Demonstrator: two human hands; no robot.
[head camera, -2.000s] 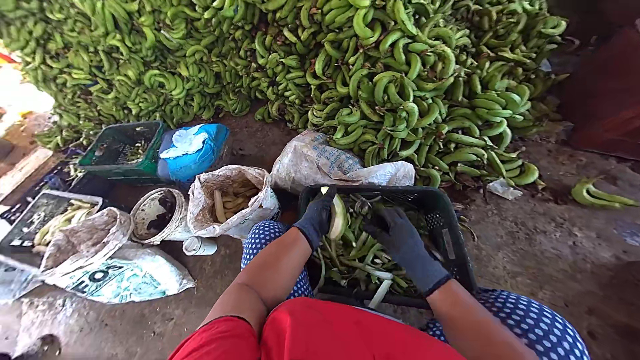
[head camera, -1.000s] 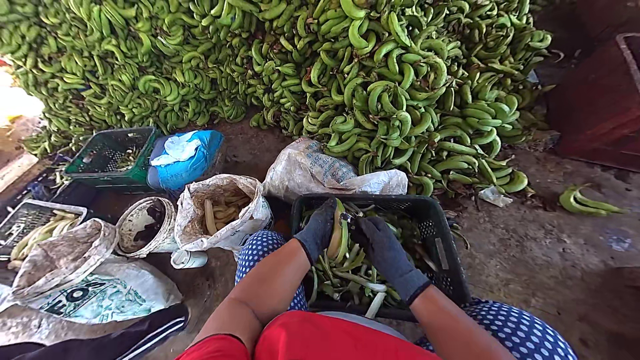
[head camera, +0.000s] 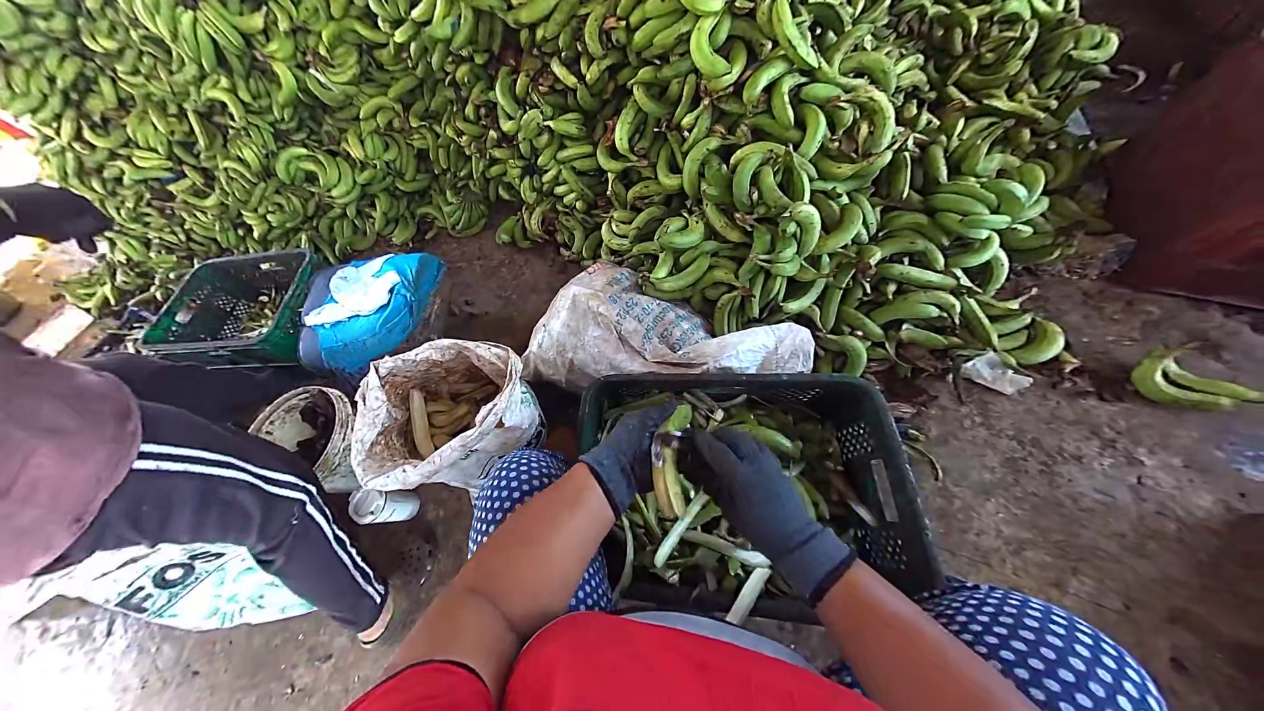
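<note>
Both my hands wear dark grey gloves and are over a dark green plastic crate between my knees. My left hand grips a partly peeled green plantain or banana, held roughly upright with pale flesh showing. My right hand is against the fruit's right side, its fingertips near the peel; whether it holds a tool is hidden. Under the hands, green peel strips fill the crate, with some pale pieces among them.
A large heap of green bananas or plantains lies ahead. A white sack lies beyond the crate. To the left stand an open sack of peeled fruit, a bucket, a blue bundle, another green crate and a person in a cap.
A person in a cap and striped dark clothing has come into view at the left, covering part of the sacks there. My hands stay over the crate, with the right now beside the fruit.
</note>
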